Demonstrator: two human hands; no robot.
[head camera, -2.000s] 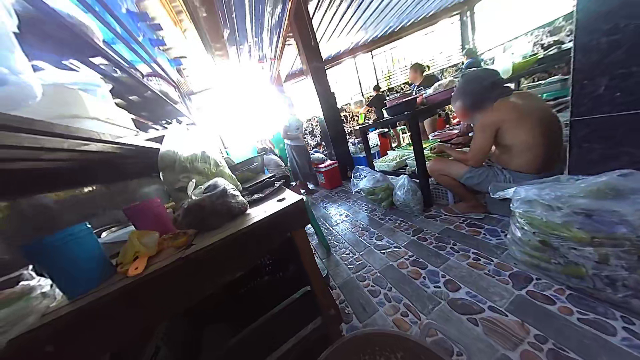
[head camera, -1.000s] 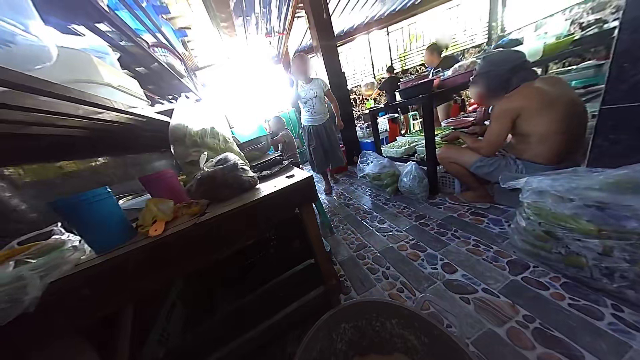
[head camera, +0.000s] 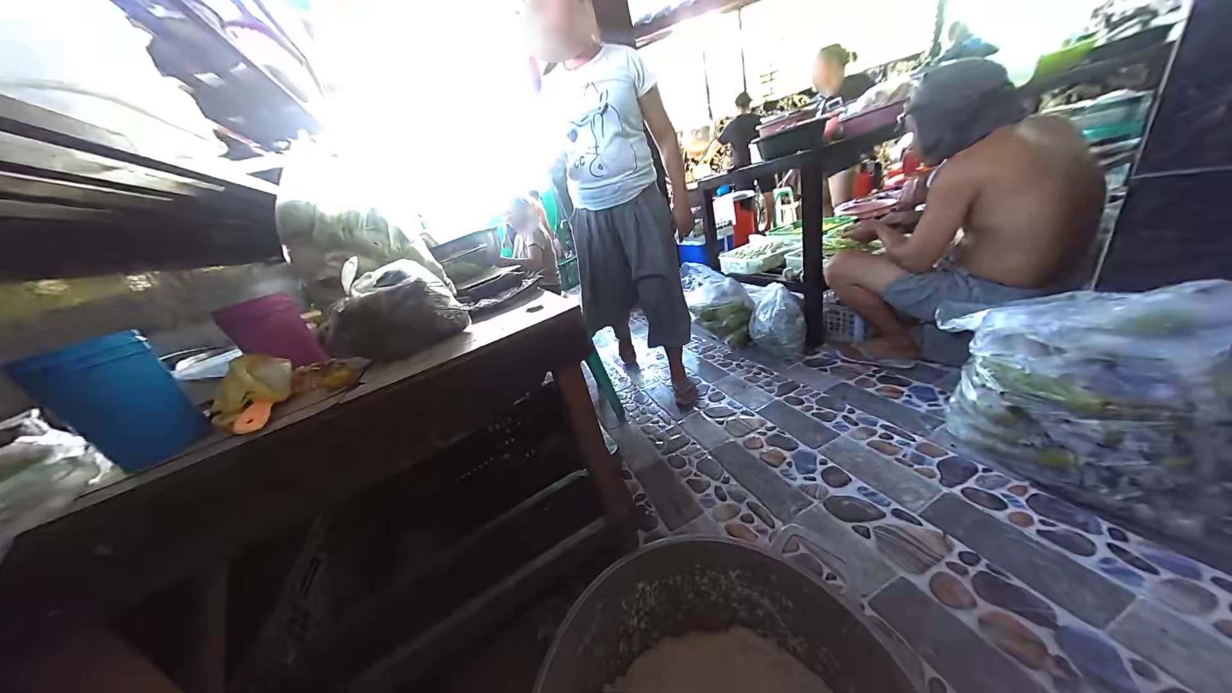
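Note:
Neither of my hands can be made out; a dim, blurred shape in the dark lower left corner is too unclear to name. At the bottom of the view is a large round pot (head camera: 707, 568), with pale, grainy matter (head camera: 727, 664) inside and white bits stuck to its inner wall. Left of it, a wooden table (head camera: 462, 361) bears a blue plastic bucket (head camera: 111, 399), a magenta plastic container (head camera: 269, 329), a yellow plastic bag (head camera: 252, 380) with an orange handle-like piece (head camera: 252, 417), and a dark knotted plastic bag (head camera: 395, 313).
A person in a white shirt (head camera: 606, 135) stands in the aisle beyond the table. Another person (head camera: 1011, 212) sits low at the right near a black table frame (head camera: 813, 241). A large clear bag of greens (head camera: 1097, 404) lies on the stone-patterned tile floor (head camera: 866, 462). More people are farther back.
The person in the white shirt has come nearer along the aisle. More of the round pot shows at the bottom than before, and its pale contents have come into view.

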